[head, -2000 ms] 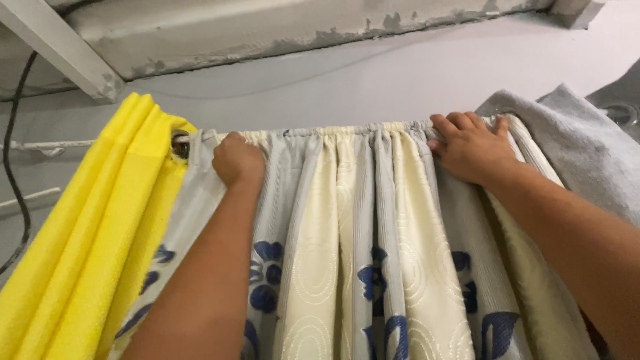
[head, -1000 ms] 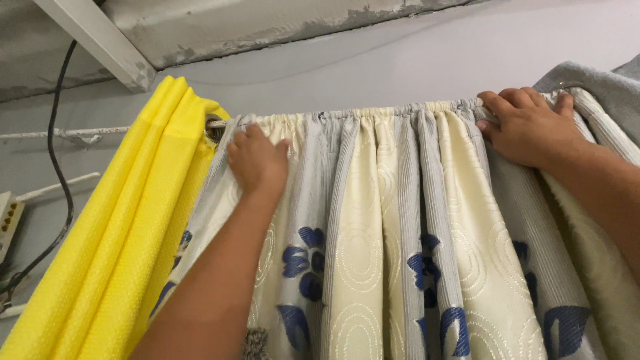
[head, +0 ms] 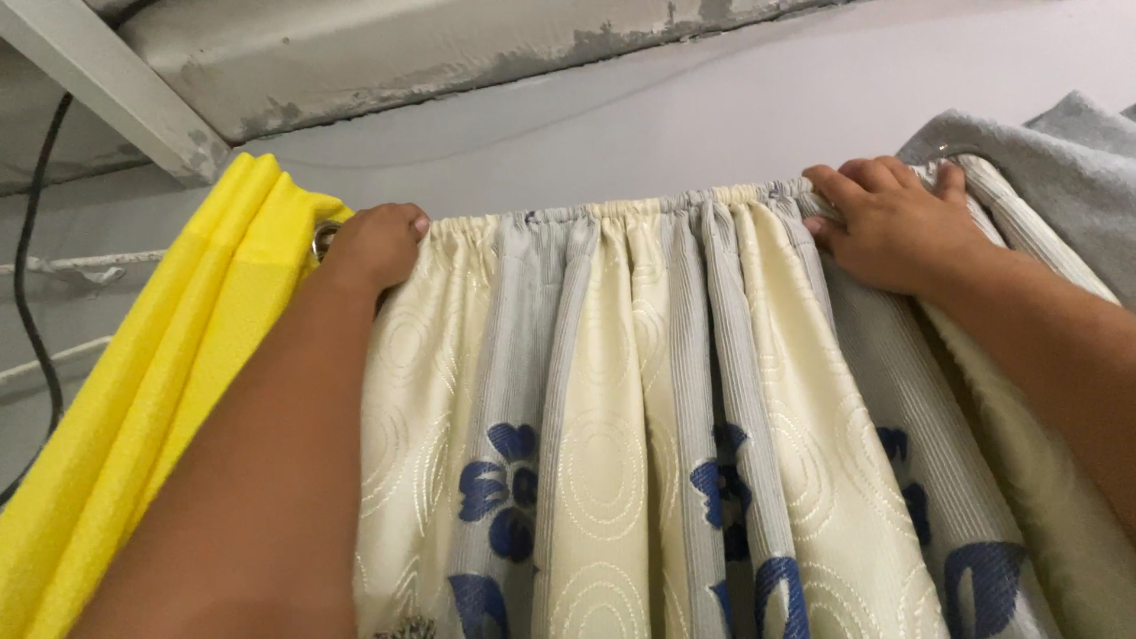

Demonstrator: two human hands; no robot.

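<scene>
A cream and grey curtain with blue flower motifs hangs in gathers from a rod that its top hem mostly hides. My left hand is closed over the left end of the gathered hem, beside a metal eyelet of the yellow curtain. At the right part of the hem, my right hand grips the top edge, its fingers over the fabric and its thumb near the front. The fingertips of my left hand are partly hidden behind the cloth.
Grey fabric hangs at the far right. A pale beam slants down at the upper left, near a black cable and whitish rods. Behind the curtains is a light wall beneath a stained ledge.
My left hand has moved left along the hem to its end near the yellow curtain. The cream fabric at that end shows more. My right hand stays on the right part of the hem.
</scene>
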